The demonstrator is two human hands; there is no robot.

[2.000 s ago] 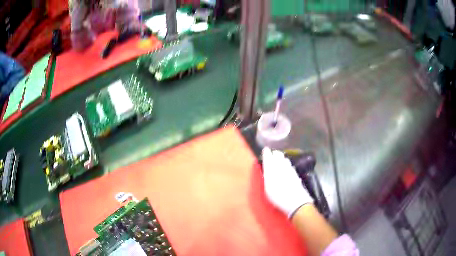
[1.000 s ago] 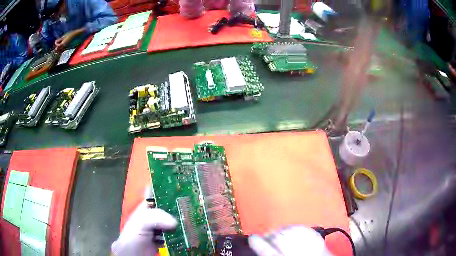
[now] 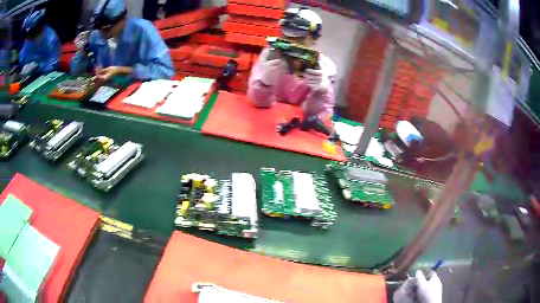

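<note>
My right hand [image 3: 419, 289], in a whitish glove, is at the bottom edge right of the orange-red mat [image 3: 278, 269]. A marker pen's blue end [image 3: 438, 265] shows beside its fingers. Blur and the frame edge hide whether the fingers grip it, and the white holder cannot be made out. My left hand is out of the picture. The top edge of a whitish part [image 3: 231, 295], perhaps the heatsink of the board on the mat, shows at the bottom; the rest is cut off.
Several boards, one with yellow parts [image 3: 216, 204], one green [image 3: 296, 198], lie on the dark green belt [image 3: 160, 160]. A blurred post [image 3: 435, 213] rises at right. Pale green sheets lie on the left red mat [image 3: 74, 237]. A person in pink holds a board [image 3: 293, 53] opposite.
The view has tilted up. The green board face, black tool and left hand have left the picture. My right hand has moved from over the board to beside the marker pen.
</note>
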